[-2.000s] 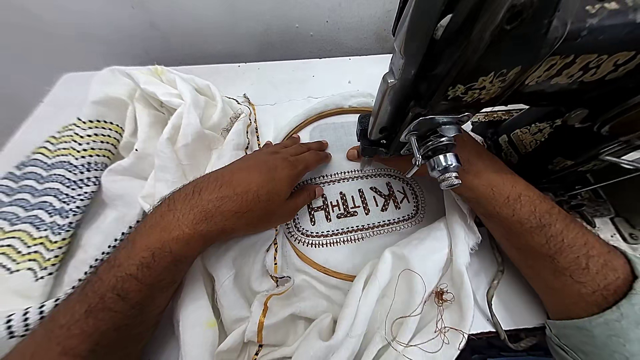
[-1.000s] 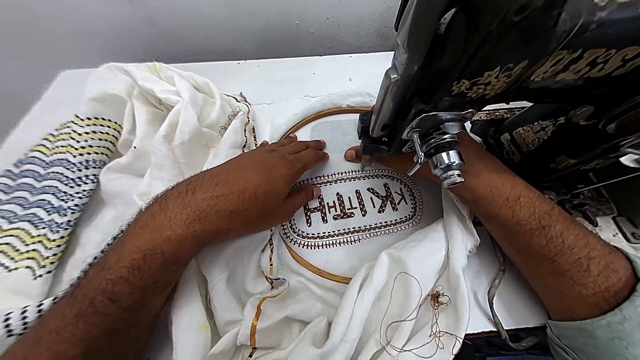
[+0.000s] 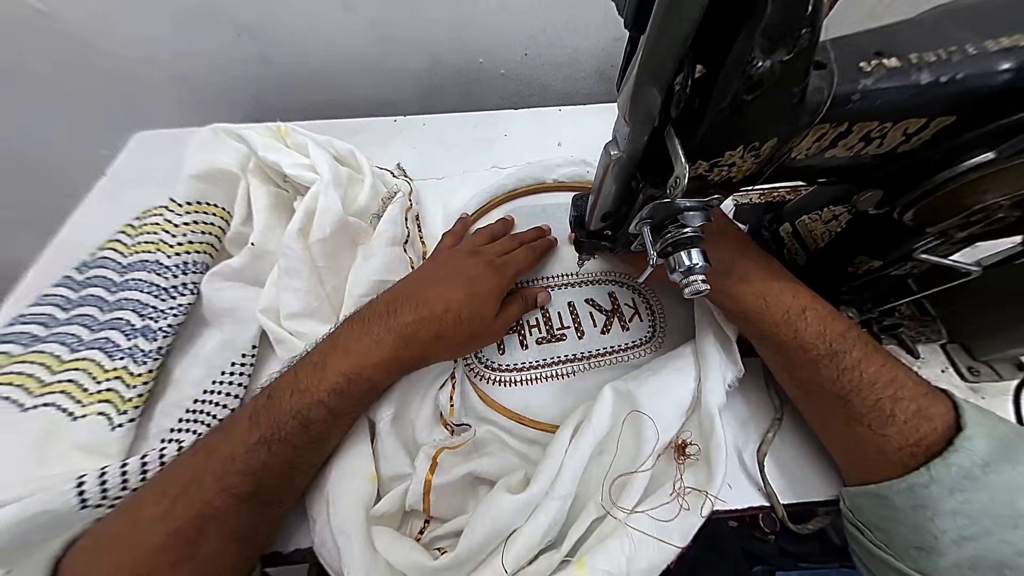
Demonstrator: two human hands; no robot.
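My left hand (image 3: 472,292) lies flat on white cloth stretched in a wooden embroidery hoop (image 3: 512,412), its fingers pointing toward the needle area. Its thumb rests over the left part of an oval embroidered patch (image 3: 596,352) with brown letters and a stitched border. Behind the head of a black sewing machine (image 3: 720,120), my right hand (image 3: 716,252) reaches to the hoop's far right side; the machine hides most of its fingers. The needle area (image 3: 586,260) is just above the patch's upper border, between the two hands. A metal thread tension knob (image 3: 690,272) juts out in front of my right hand.
Loose white cloth (image 3: 296,184) bunches at the left, with a yellow and grey wave-patterned part (image 3: 120,296). Tangled brown thread (image 3: 684,452) lies on the cloth at the front. A cord (image 3: 768,464) hangs over the front edge of the white table (image 3: 512,132). A grey wall stands behind.
The hoop and cloth have shifted slightly under the machine, with my left hand still on them. Otherwise both hands keep nearly the same pose.
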